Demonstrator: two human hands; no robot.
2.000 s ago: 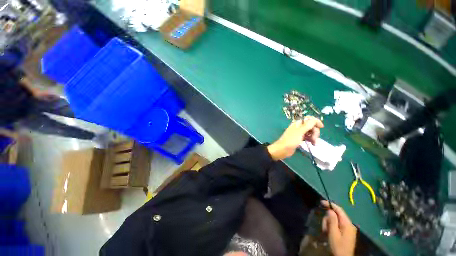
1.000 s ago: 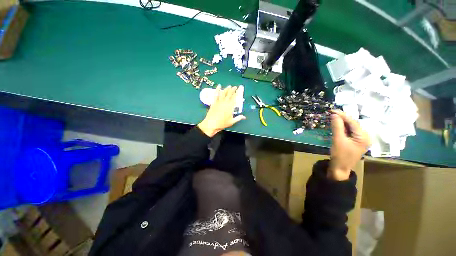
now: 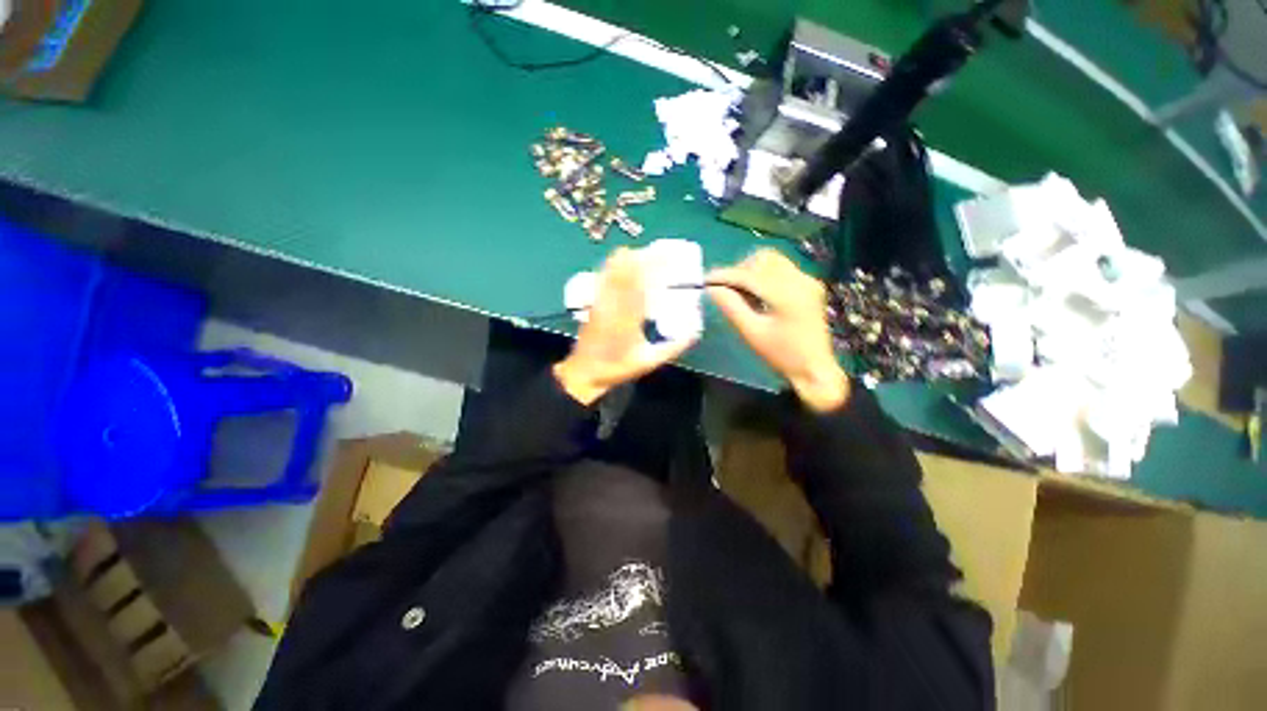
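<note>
A white plastic housing [image 3: 677, 295] lies near the front edge of the green bench. My left hand [image 3: 614, 331] holds it from the left, with a rounded white end showing left of the fingers. My right hand [image 3: 781, 317] is at its right side, fingers closed on a thin black wire-like piece [image 3: 706, 286] that reaches over the housing. The far end of the piece and the inside of the housing are too blurred to tell. The yellow-handled pliers do not show.
Small brown-silver parts [image 3: 591, 181] lie behind. Small white pieces [image 3: 698, 132] sit beside a grey-white machine [image 3: 792, 174] under a black tool [image 3: 903, 97]. Wired leads [image 3: 906, 327] and heaped white housings [image 3: 1084, 327] lie right. A blue stool [image 3: 125, 431] and open cartons stand below the bench.
The view has swung right and steadied. My right hand has moved left from the wired leads to the housing, with a black piece in its fingers. My left hand stays at the housing.
</note>
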